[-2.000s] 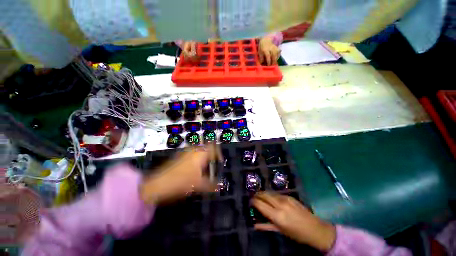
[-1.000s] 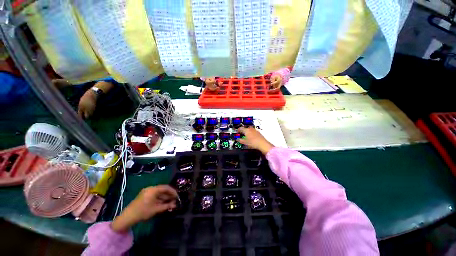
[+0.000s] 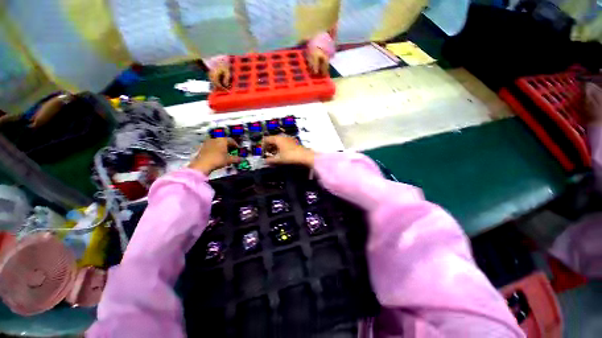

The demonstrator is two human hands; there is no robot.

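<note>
Ten or so small units with glowing blue-red screens stand in two rows (image 3: pixel 255 127) on a white board; the front row is partly covered by my hands. My left hand (image 3: pixel 214 156) has its fingertips around a dark smartwatch at the front row's left. My right hand (image 3: pixel 290 151) has its fingertips around another at the right. Whether either watch is lifted cannot be told. A watch with green digits (image 3: pixel 243 164) shows between them. The black tray (image 3: pixel 288 263) lies below, with watches in its upper pockets; one shows a yellow mark (image 3: pixel 283 232).
A red tray (image 3: pixel 272 94) with another person's hands on it is across the bench. White cables (image 3: pixel 148 132) tangle at left, above a pink fan (image 3: pixel 38 272). Another red tray (image 3: pixel 538 125) and a person's pink sleeve are at right. Paper sheets (image 3: pixel 228 26) hang overhead.
My left hand has moved from the black tray's left side to the front row of units. My right hand stays at the rows. The view has shifted, and more shows at the right.
</note>
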